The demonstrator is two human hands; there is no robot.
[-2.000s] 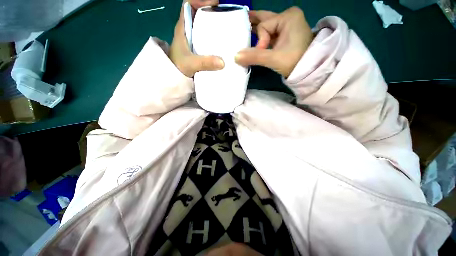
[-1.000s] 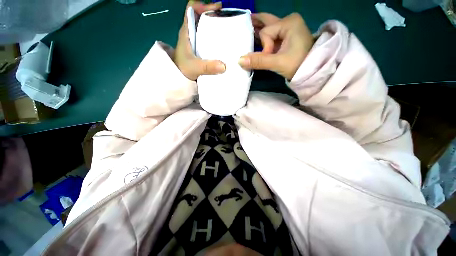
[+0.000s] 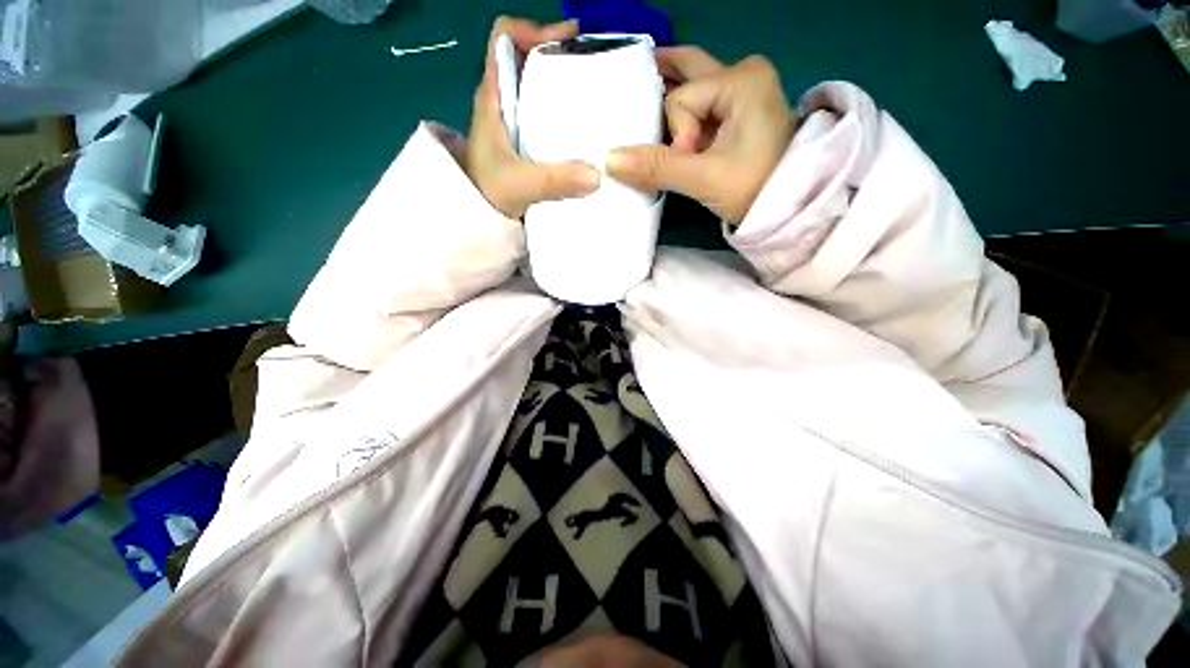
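Note:
A glossy white camera housing (image 3: pixel 591 242) is held upright in front of my chest, its dark opening at the far end and a slim white flap along its left side. My left hand (image 3: pixel 522 163) grips its left side, thumb on the top face. My right hand (image 3: pixel 724 131) is at its right side, thumb tip on the top face close to my left thumb; its other fingers are bent, partly hidden behind the housing. A blue cloth (image 3: pixel 619 17) shows behind the housing.
A white unit with a bracket (image 3: pixel 118 189) stands at the left bench edge beside an open carton (image 3: pixel 65 268). A swab (image 3: pixel 424 48) and a white tissue (image 3: pixel 1024 55) lie on the green mat (image 3: pixel 887 59). Clear plastic bags (image 3: pixel 118 46) are at the far left.
My right thumb has moved left across the housing to near my left thumb. The housing and bench items sit slightly lower and further right in view. Both hands remain on the housing.

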